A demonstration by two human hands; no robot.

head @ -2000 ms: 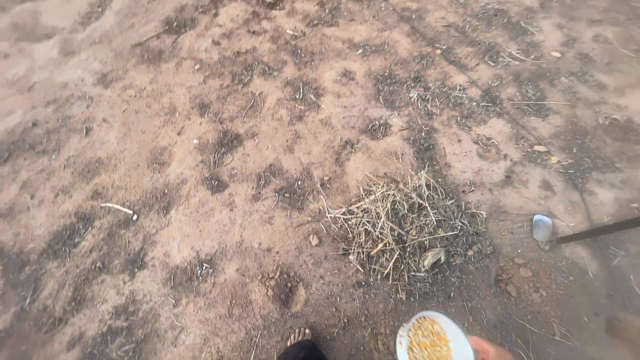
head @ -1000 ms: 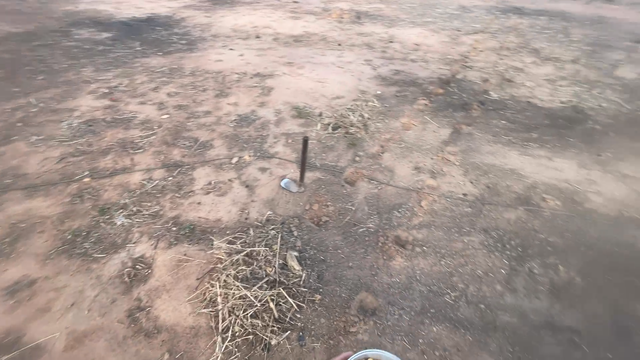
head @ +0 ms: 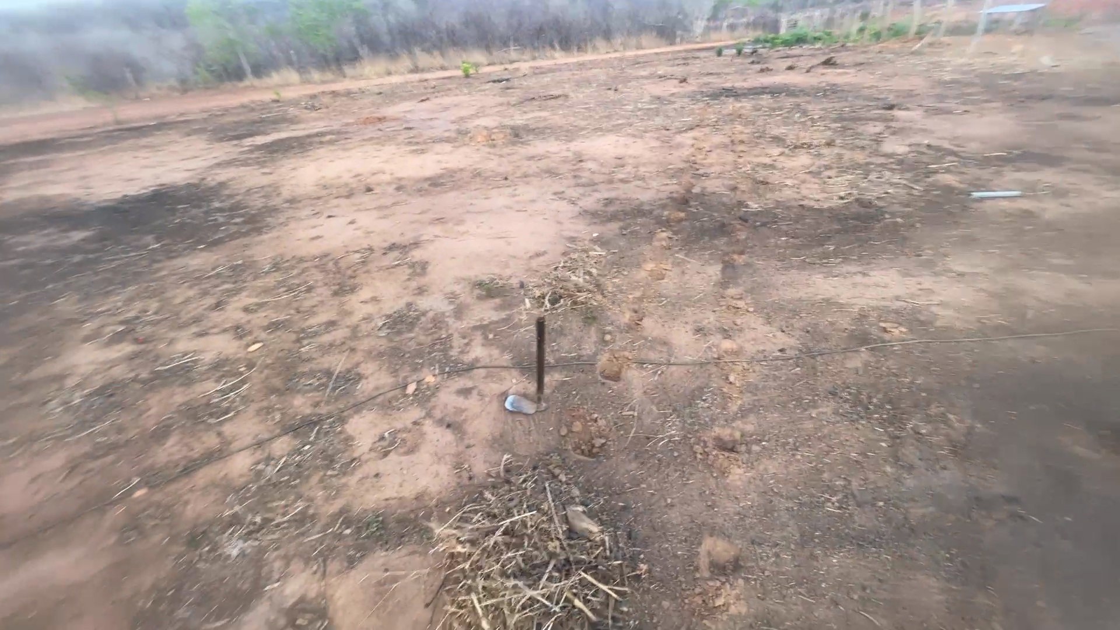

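Observation:
Neither my left hand nor my right hand shows in the head view now, and the bowl of yellow grain is out of sight too. A heap of dry straw and stalks (head: 529, 556) lies on the soil at the bottom middle. Just beyond it a hoe (head: 540, 359) rests with its metal blade (head: 522, 404) on the ground and its dark handle sticking up. Close to the blade, on its right, is a patch of loosened reddish soil (head: 586, 433).
A thin dark cable or hose (head: 840, 352) runs across the ground behind the hoe. Small soil mounds (head: 719, 556) form a line on the right. Farther off lie a second straw patch (head: 569, 280) and a pale pipe-like piece (head: 996, 194). Trees (head: 324, 22) line the back.
The view has tilted up strongly toward the field. The bowl of grain and the hand at it, seen at the bottom edge earlier, have left the view.

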